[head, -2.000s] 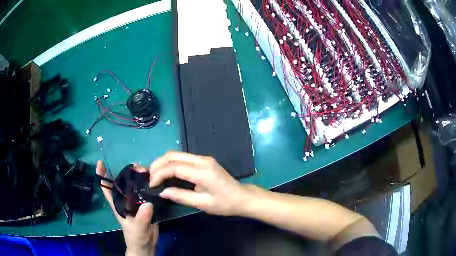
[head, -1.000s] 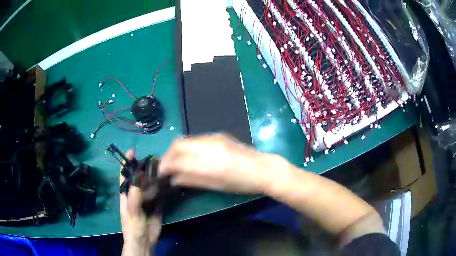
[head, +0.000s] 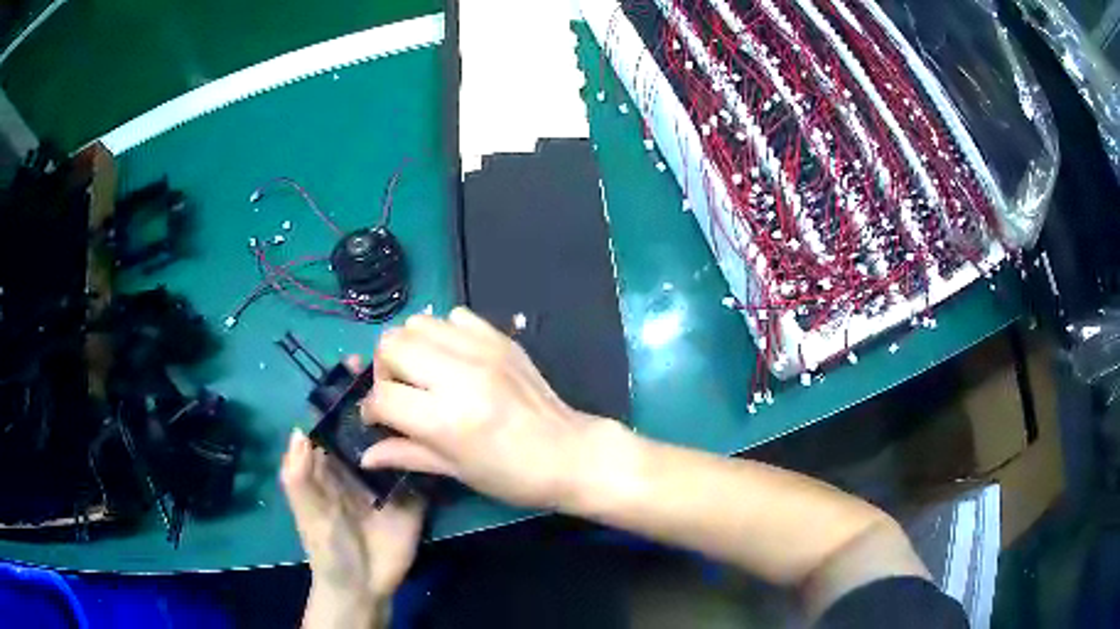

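Note:
A black plastic housing (head: pixel 334 391) with two thin prongs is held at the front edge of the bench, prongs pointing up and left. My left hand (head: pixel 350 522) holds it from below. My right hand (head: pixel 461 412) lies over its right side, fingers on it, and hides much of it. A dark round part seems to sit in the housing, partly hidden. Round wired units (head: pixel 369 264) with red and black leads lie stacked on the green bench beyond my hands. Black adhesive strips (head: pixel 540 246) lie right of them, partly under my right hand.
Black housings (head: pixel 160 356) are heaped at the left by a cardboard box (head: pixel 98 221). A white tray (head: pixel 688 160) of red-wired units stands at the right, with clear plastic bags (head: pixel 1038 135) beyond. A blue bin (head: pixel 43 602) shows at the lower left.
The housing has been turned over and tilted in my left hand, its prongs now showing. My right hand has moved away and come back onto it. The view has shifted slightly.

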